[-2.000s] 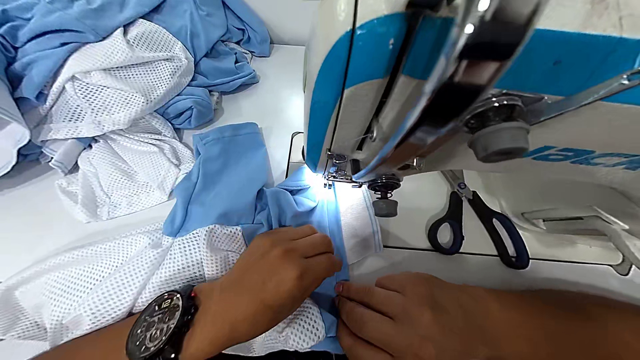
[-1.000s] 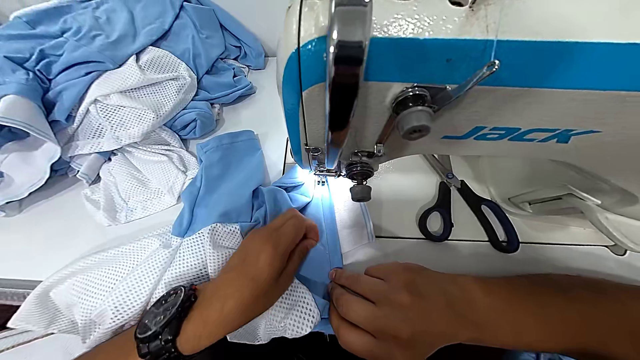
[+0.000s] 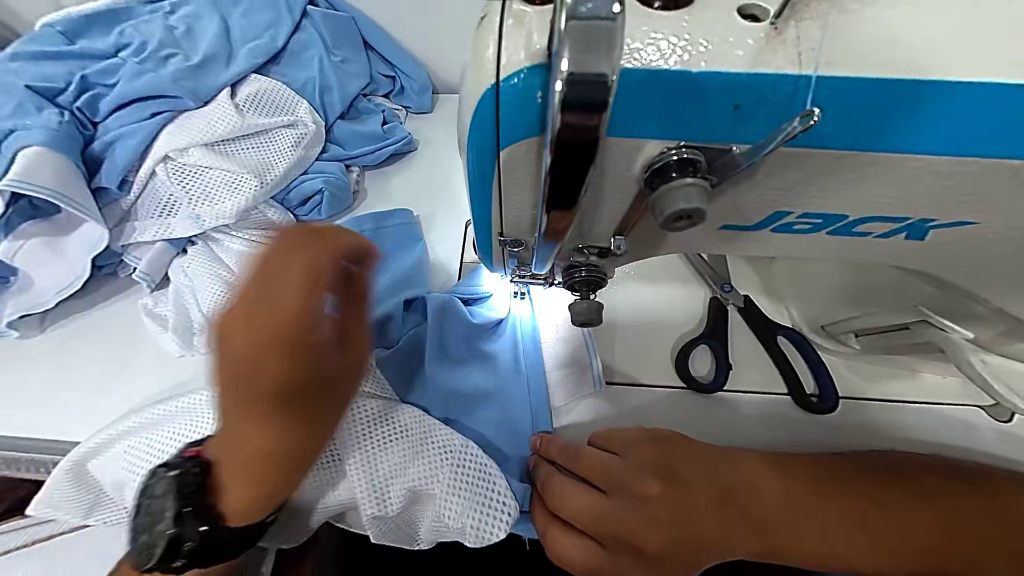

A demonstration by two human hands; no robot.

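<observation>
Light blue fabric (image 3: pixel 472 360) joined with white mesh (image 3: pixel 424 472) lies under the lit needle area of a Jack sewing machine (image 3: pixel 720 184). My right hand (image 3: pixel 632 496) pinches the fabric's right edge near the table's front. My left hand (image 3: pixel 292 320), blurred and with a black watch at its wrist, is raised over the cloth, left of the needle; its fingers are curled and whether they hold anything is unclear. A white strip with a blue-lined edge (image 3: pixel 572 360) shows under the blue fabric, right of the needle.
A heap of blue and white mesh garments (image 3: pixel 216 152) covers the table's back left. Scissors with dark handles (image 3: pixel 760 336) lie partly spread under the machine arm. The machine head stands close behind the hands, with a chrome thread guard (image 3: pixel 580 104) at its front.
My left hand has lifted off the blue fabric and moved to the left. My right hand stays at the fabric's edge. The view has shifted since two seconds ago.
</observation>
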